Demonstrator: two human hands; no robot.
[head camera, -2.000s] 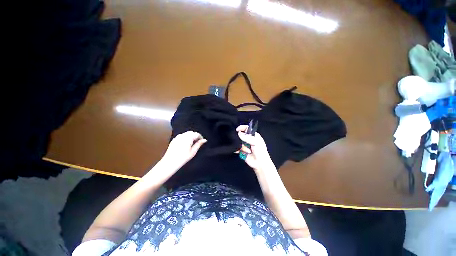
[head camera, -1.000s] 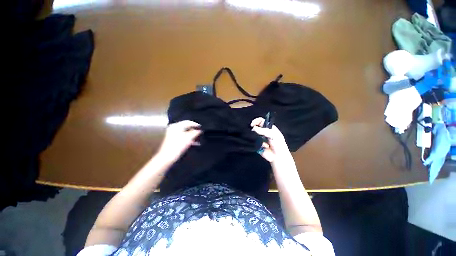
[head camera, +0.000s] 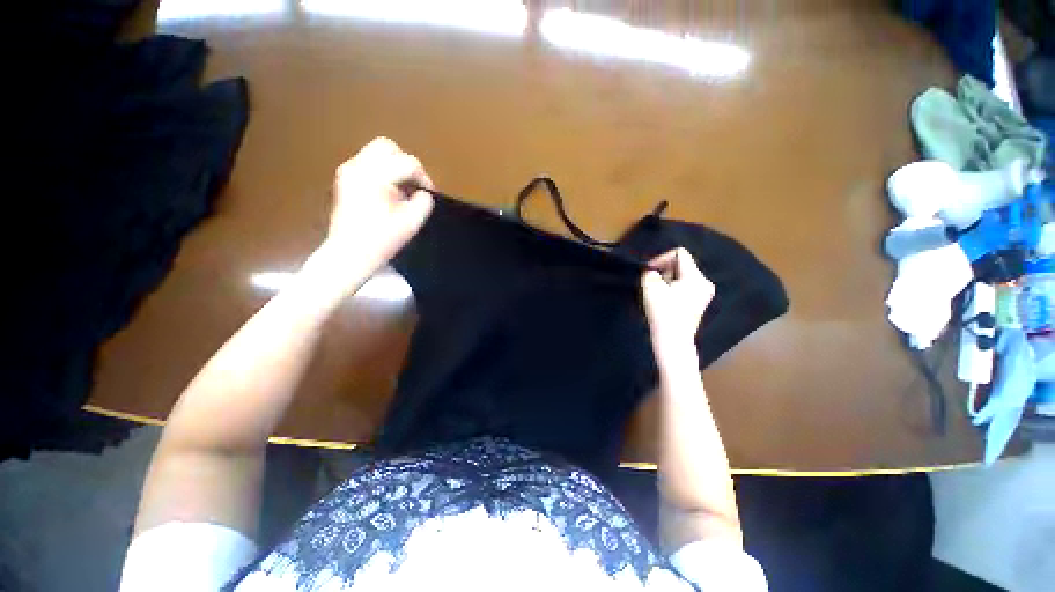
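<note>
A black dress lies on the glossy brown table in front of me, running down to my body. My left hand pinches its fabric at the upper left. My right hand pinches it at the right. A straight edge of fabric is stretched between the two hands. A thin black cord loops out above this edge. One puff sleeve spreads to the right of my right hand. The dark tool seen earlier in my right hand does not show now.
Other black garments are piled on the table at the left. At the right end lie a green cloth, white cloths, a white power strip and blue items. The table's yellow edge runs near my body.
Both hands have taken hold of the dress and moved apart, the left up and outward, the right outward. The fabric between them is now stretched and covers the neckline and hang tag area.
</note>
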